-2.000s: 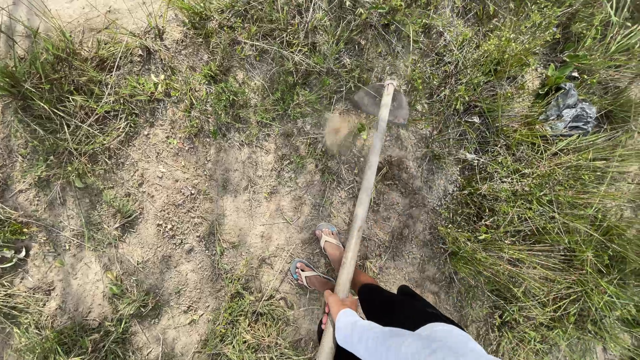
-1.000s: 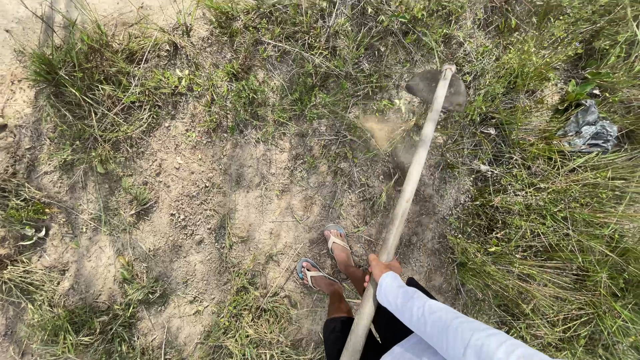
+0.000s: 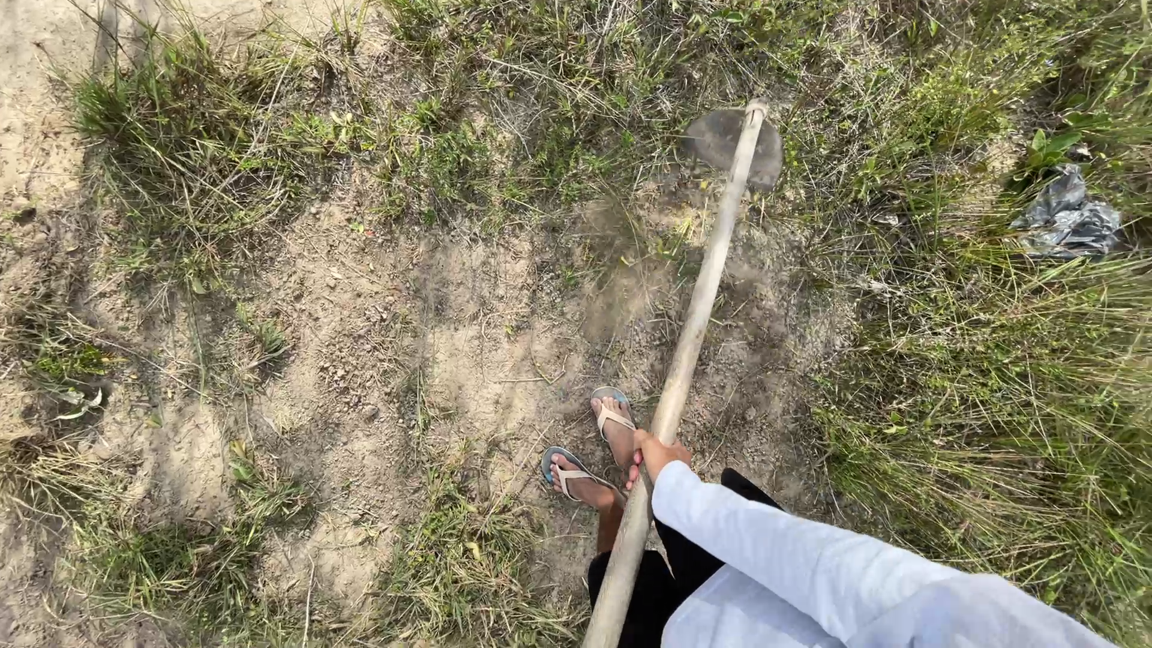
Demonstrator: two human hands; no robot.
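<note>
A hoe with a long pale wooden handle [image 3: 693, 346] slants from the bottom edge to the upper right. Its wide, rounded metal blade [image 3: 765, 155] is over the border of grass and bare soil, slightly blurred; contact with the ground cannot be told. My right hand [image 3: 661, 454], below a white sleeve, is closed around the lower part of the handle, just right of my feet. My left hand is not in view, and the handle's butt end is cut off by the bottom edge. Blurred dust or soil [image 3: 621, 292] shows left of the handle.
My feet in flip-flops [image 3: 576, 477] stand on dry soil [image 3: 486, 360] close to the handle. Tall grass [image 3: 990, 423] grows at the right, with a crumpled dark plastic bag [image 3: 1069, 220] above it. More grass clumps [image 3: 198, 162] lie at the upper left.
The blade has swung right, then back left relative to the plastic bag. My right hand is farther up the view than two seconds ago, still around the handle.
</note>
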